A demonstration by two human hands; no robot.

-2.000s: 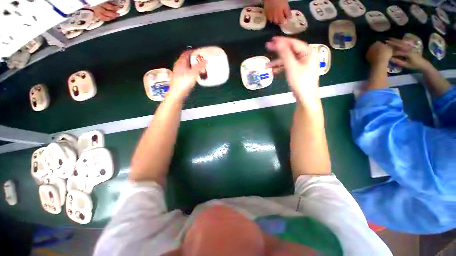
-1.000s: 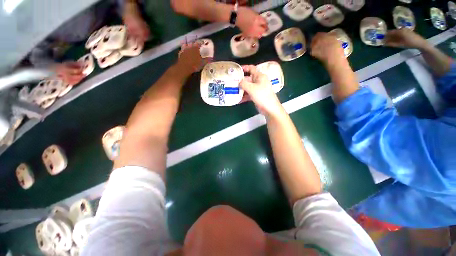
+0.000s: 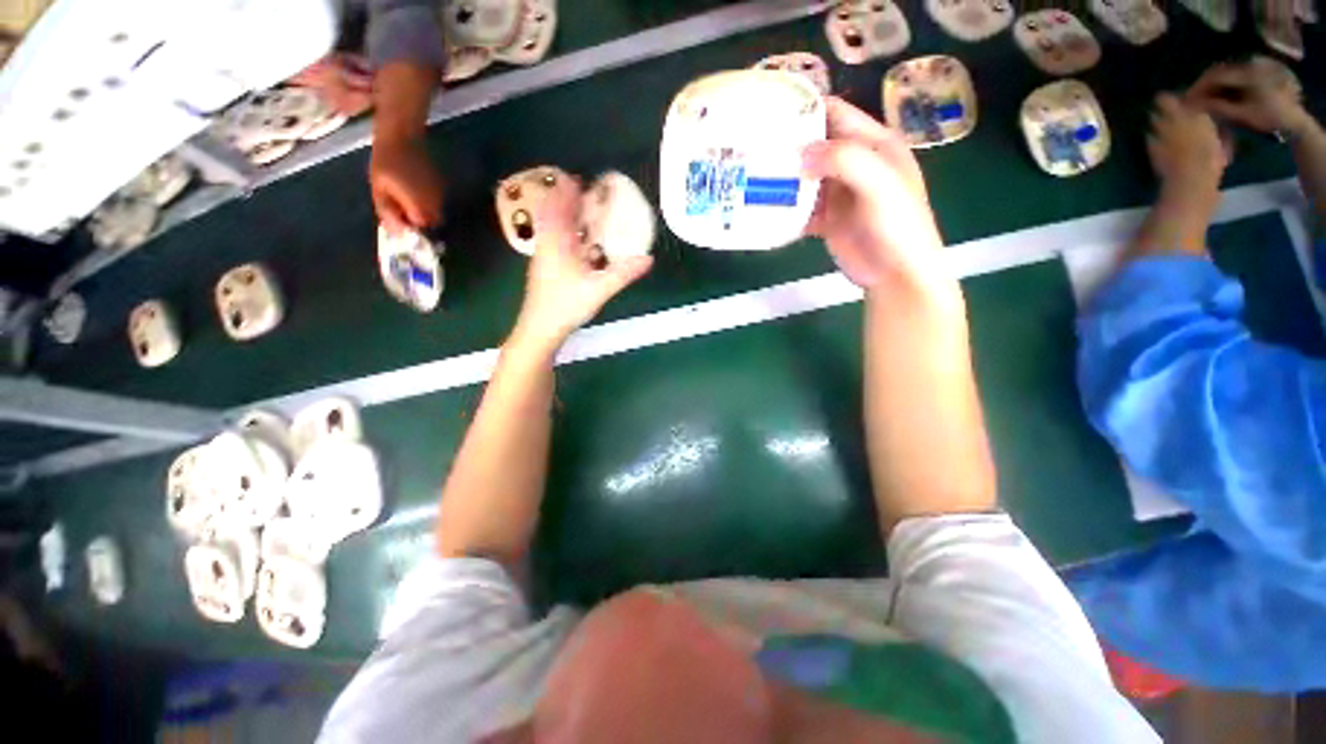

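Observation:
My right hand (image 3: 873,196) holds a back housing (image 3: 713,138) raised over the belt by its right edge. Its open side shows, with a blue-white circuit board and a bright blue component. My left hand (image 3: 560,276) is to the left of it, thumb and fingers around a cream front cover (image 3: 624,218) that is tilted, its plain side mostly showing. Another front cover (image 3: 519,208) with dark openings lies just behind my left fingers, partly hidden by them. The two held shells are apart.
Another person's hand (image 3: 404,189) is at a back housing (image 3: 413,271) on the left. A pile of covers (image 3: 240,480) lies at lower left, inside the pale strip (image 3: 698,313). A blue-sleeved neighbour (image 3: 1192,378) works at right. More shells line the belt's far side.
My right hand has raised the back housing up and to the right. My left hand has drawn back towards me and now grips a cover. Another person's hand has come to the back housing at left.

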